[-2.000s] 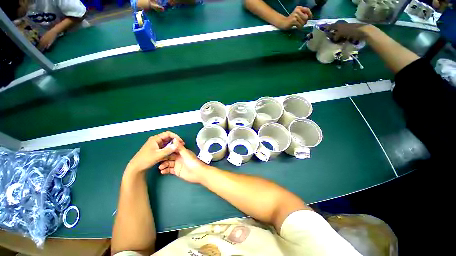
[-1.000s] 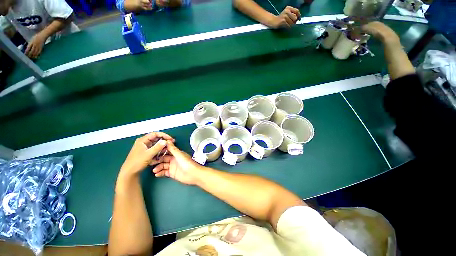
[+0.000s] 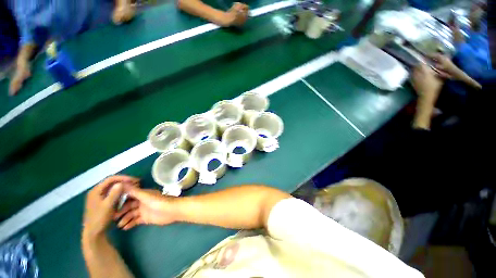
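My left hand (image 3: pixel 103 203) and my right hand (image 3: pixel 146 208) are together at the left of the housings, fingers curled inward. A small pale sliver shows between the fingers; what it is, and which hand has it, I cannot tell. Beige open cylindrical housings (image 3: pixel 164 137) stand upright in two rows on the green bench, just right of my hands. The near-row housings (image 3: pixel 163 163) have small white tags (image 3: pixel 208 177) at their lower rims and dark blue ovals inside their bottoms.
A bag of rings (image 3: pixel 19 259) is cut off at lower left. A blue tape dispenser (image 3: pixel 61 69) and people's arms are across the belt. Wired units (image 3: pixel 314 24) stand at the far side. White plastic wrap (image 3: pixel 375 64) and another person's hands are at right. A lined bin (image 3: pixel 361 214) is below right.
The view has swung to the right and blurred, so the housings and bag appear further left. My hands remain together. The neighbour's hand has left the wired units and shows at the right.
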